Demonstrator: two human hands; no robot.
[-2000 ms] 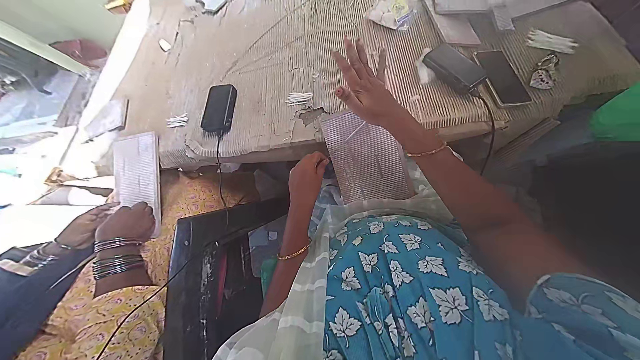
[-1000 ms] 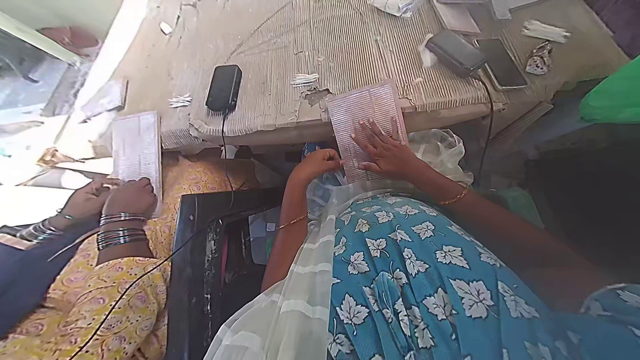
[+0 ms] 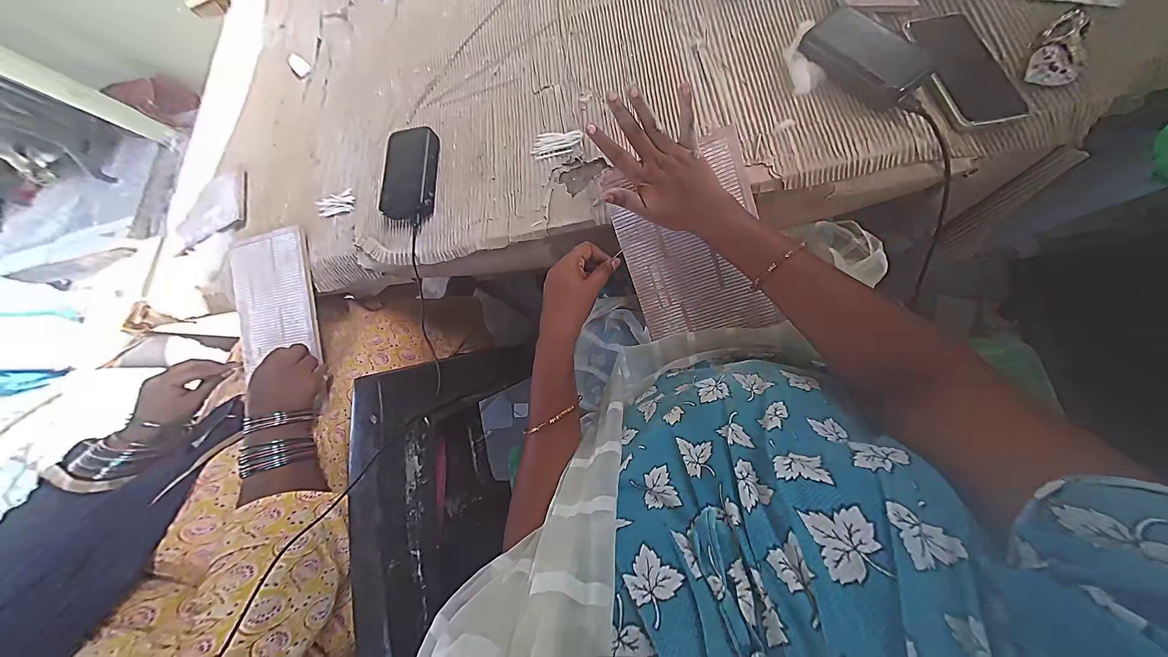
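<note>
A flat ribbed panel (image 3: 680, 274), pinkish and grey, leans between my lap and the table edge. My right hand (image 3: 671, 178) is over its upper end with the fingers spread; whether the palm touches it cannot be told. Beside the panel's left edge, my left hand (image 3: 584, 274) pinches a thin pale stick or strand whose tip reaches toward the panel. Small white sticks (image 3: 557, 144) lie in a bunch on the table, beyond a torn patch of its corrugated cardboard cover (image 3: 493, 173).
At left, another person's hands (image 3: 283, 383) work at a similar panel (image 3: 274, 283). A black power bank (image 3: 409, 173) with a cable lies on the table, near more white sticks (image 3: 336, 203). A dark box (image 3: 865, 55), a phone (image 3: 969, 68) and a keyring (image 3: 1057, 57) are at upper right.
My right hand has moved from the panel's lower middle up to its upper end, its fingers spreading. My left hand stays near the panel's left edge.
</note>
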